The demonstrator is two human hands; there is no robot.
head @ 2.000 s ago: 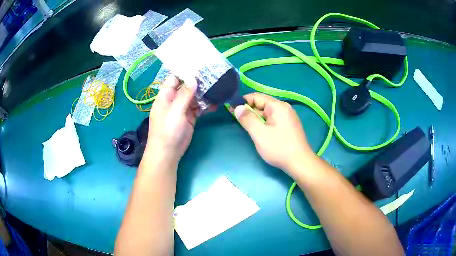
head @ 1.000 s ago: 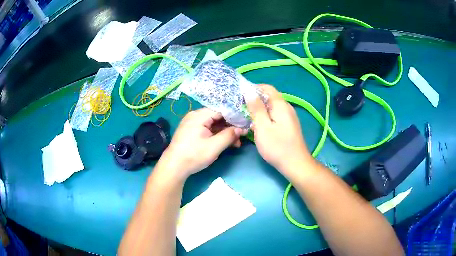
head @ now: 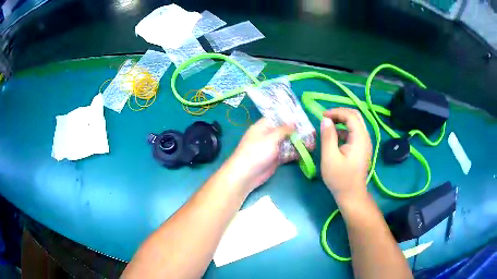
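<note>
My left hand (head: 265, 152) is closed around a clear bubble wrap bundle (head: 280, 109) near the middle of the bench. A bright green flat cable (head: 305, 158) loops out at the bundle's lower end; the piece inside is hidden. My right hand (head: 346, 150) is just right of the bundle, fingers curled beside another part of the green cable (head: 313, 106); whether it grips the cable is unclear. Yellow rubber bands (head: 143, 90) lie on bubble wrap at the left. More bubble wrap pieces (head: 234, 37) lie at the back.
Two joined black round parts (head: 201, 143) lie left of my hands. White sheets lie at left (head: 82, 131), back and front (head: 256, 231). A black unit (head: 419, 109), a black round end piece (head: 396, 150), another black unit (head: 428, 212) and a pen (head: 449, 223) are at right.
The end piece seen uncovered two seconds ago is now hidden in bubble wrap. My right hand has moved off the bundle to the right. The whole view has shifted and tilted.
</note>
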